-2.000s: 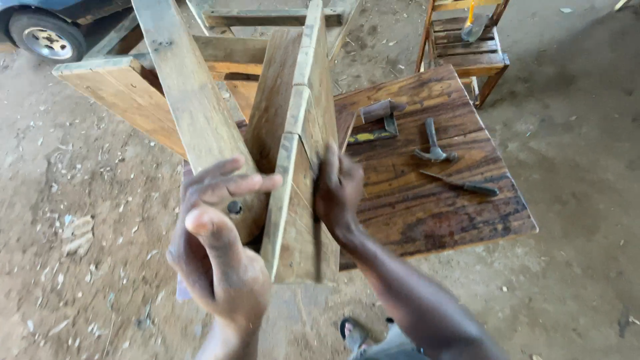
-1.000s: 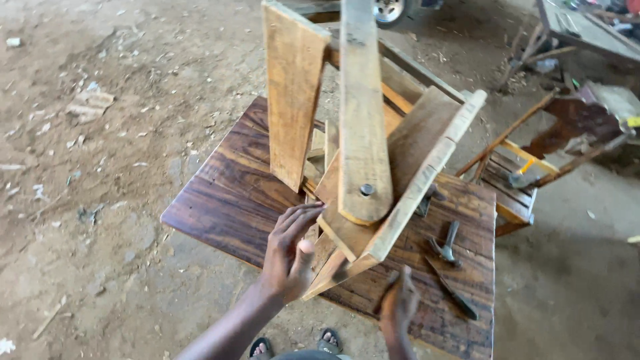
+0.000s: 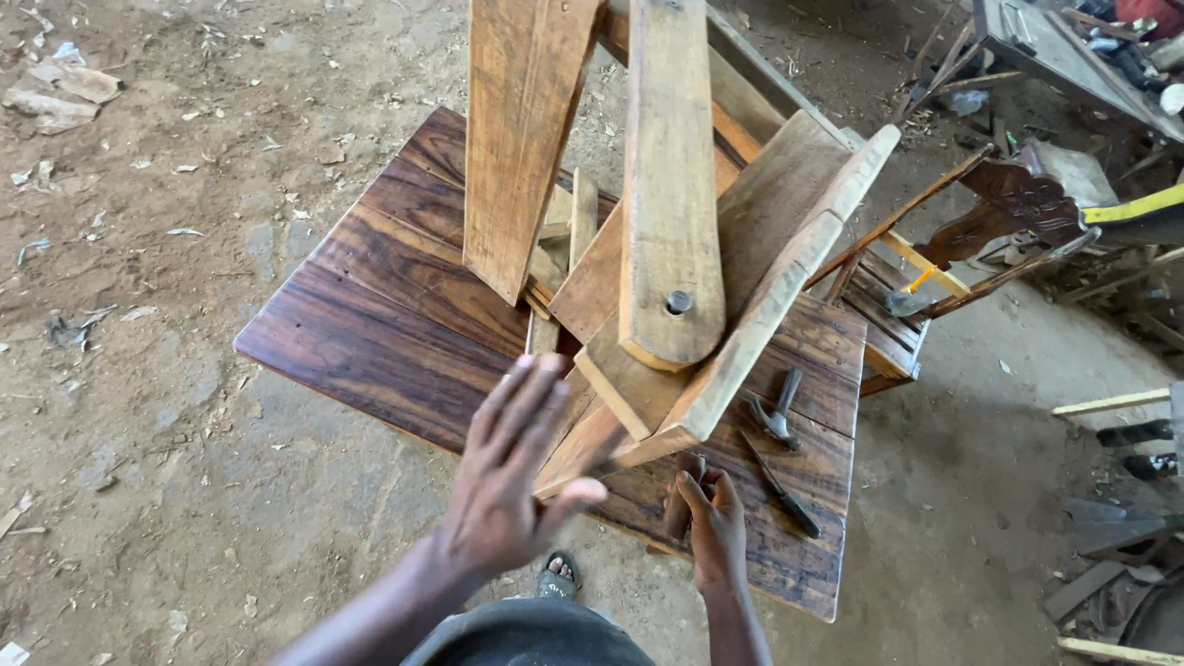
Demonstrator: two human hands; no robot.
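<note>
A wooden furniture frame made of planks stands on a dark-grained wooden tabletop. My left hand, fingers spread, is beside the lower left edge of the frame and holds nothing. Below the frame's lower corner, my right hand has its fingers around a brown cylindrical wooden piece, partly hidden by the hand. A claw hammer lies on the tabletop right of the frame. Near it is a pointed tool with a dark handle. A round metal bolt head shows in the upright plank.
A wooden chair with a carved back stands beyond the right edge of the tabletop. Another work table with clutter is at the upper right. Wood pieces and tools lie along the right edge. A sandalled foot is below the table.
The view has shifted a lot. My right hand has left the side of the plank, where it was two seconds ago, and has taken hold of the brown cylindrical piece.
</note>
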